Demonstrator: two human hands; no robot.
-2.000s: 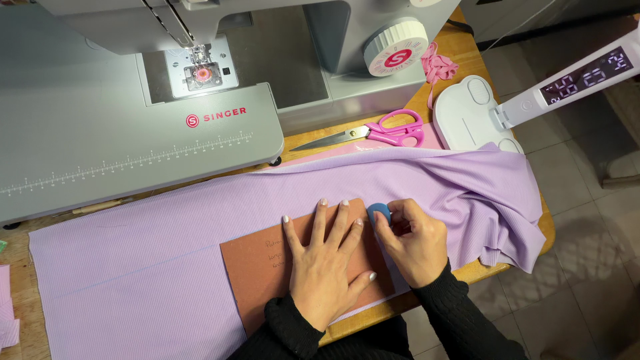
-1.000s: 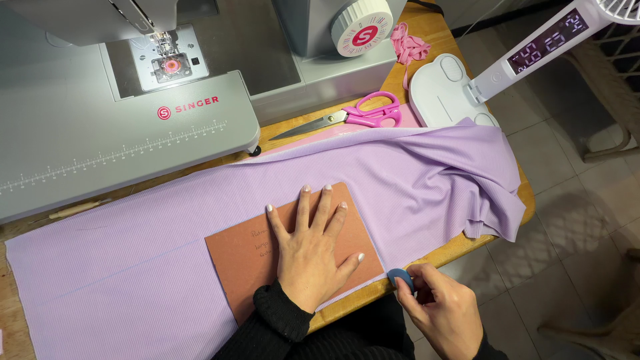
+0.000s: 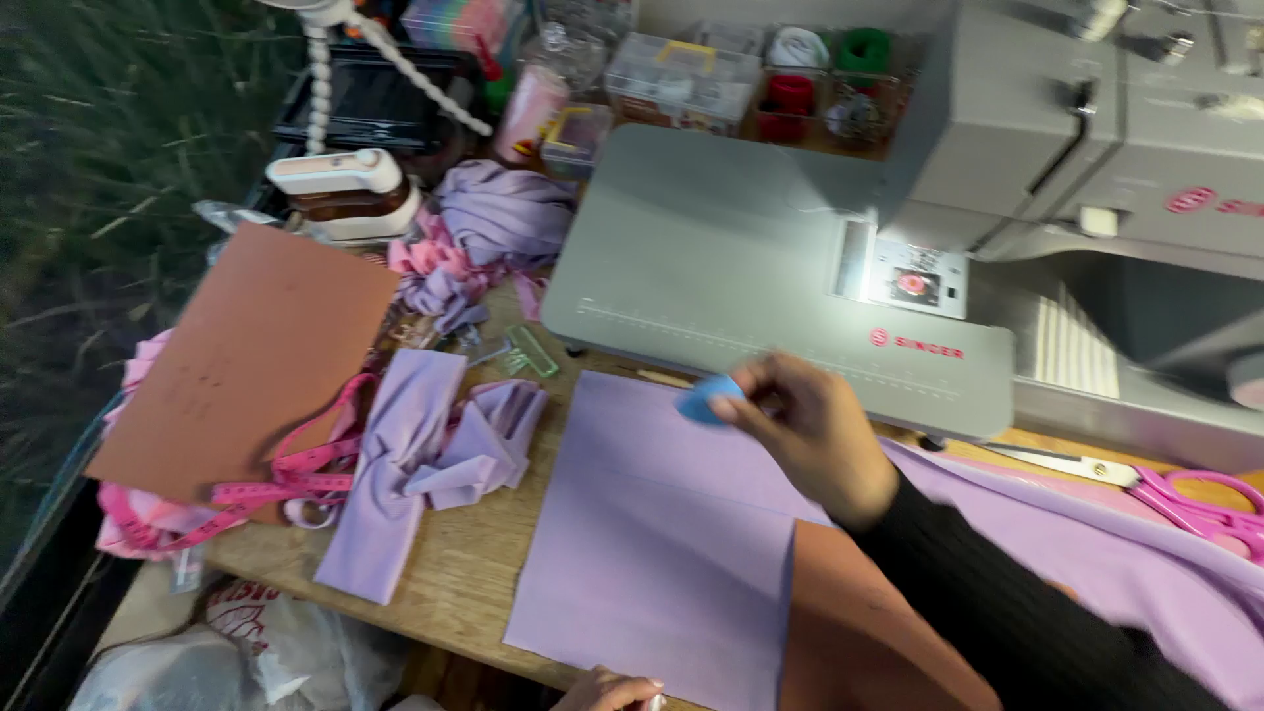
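Observation:
My right hand (image 3: 815,425) pinches a blue tailor's chalk (image 3: 708,399) between thumb and fingers, above the upper edge of lilac ribbed fabric (image 3: 662,553). Only the fingers of my left hand (image 3: 614,691) show at the bottom edge, beside the table's front; whether they hold anything is not clear. A brown cardboard template (image 3: 869,612) lies on the fabric, partly under my right forearm. A faint line crosses the fabric. Pink-handled scissors (image 3: 1175,494) rest at the right, near the sewing machine.
Behind the fabric stands a Singer sewing machine with an extension table (image 3: 721,237). To the left are another brown cardboard piece (image 3: 257,355), a pink measuring tape (image 3: 316,464), lilac twisted fabric bands (image 3: 395,474), green clips (image 3: 533,351) and a small iron (image 3: 346,188). Plastic bags (image 3: 267,642) sit below the table.
The view has swung far to the left. My right hand, with the chalk, has left the template's right edge and is now over the fabric's upper left part. My left hand is off the template's middle.

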